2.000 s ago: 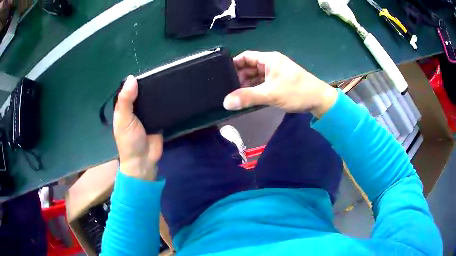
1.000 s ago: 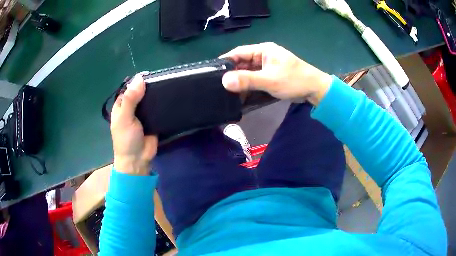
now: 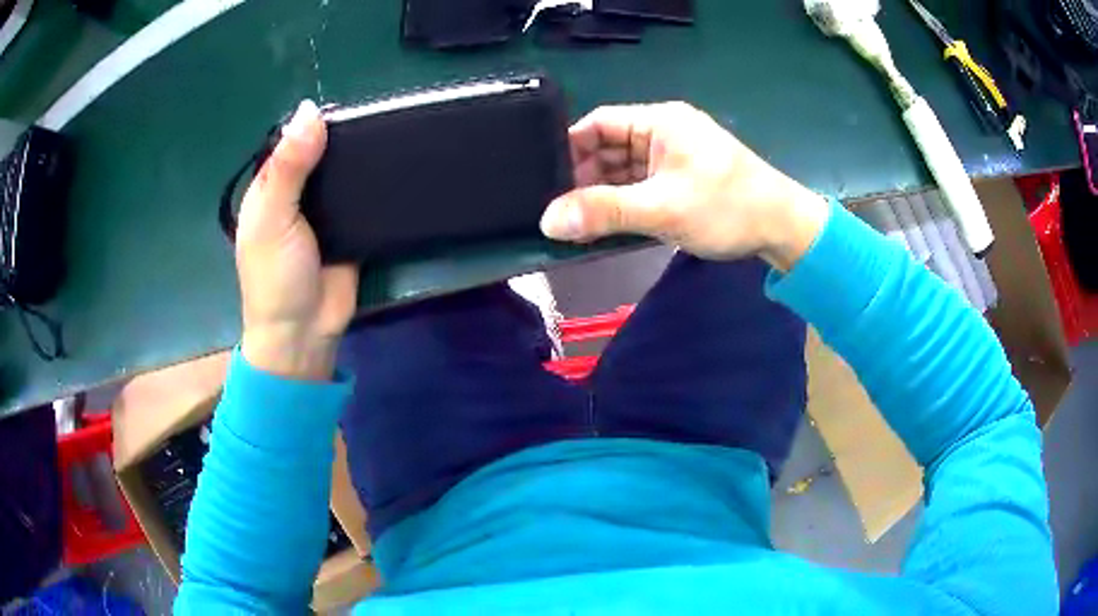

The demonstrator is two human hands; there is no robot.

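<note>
A black portable player (image 3: 436,175) is held over the front edge of the bench, its plain black face towards me and a silver strip along its far edge. A thin black strap loops from its left end. My left hand (image 3: 284,235) grips the left end, thumb at the top corner. My right hand (image 3: 674,181) is at the right end, its thumb at the lower right corner and its other fingers partly hidden behind the edge.
Black panels (image 3: 482,22) with a white piece lie at the far side. A mallet (image 3: 921,126), yellow-handled cutters (image 3: 978,78) and a pink-edged item (image 3: 1087,147) are at the right. Another player (image 3: 34,217) stands at the left. Cartons (image 3: 151,403) are below the bench.
The player first tipped to show more of its studded long side, then tipped back flatter. The whole view has shifted, so the player and left hand appear higher and further left.
</note>
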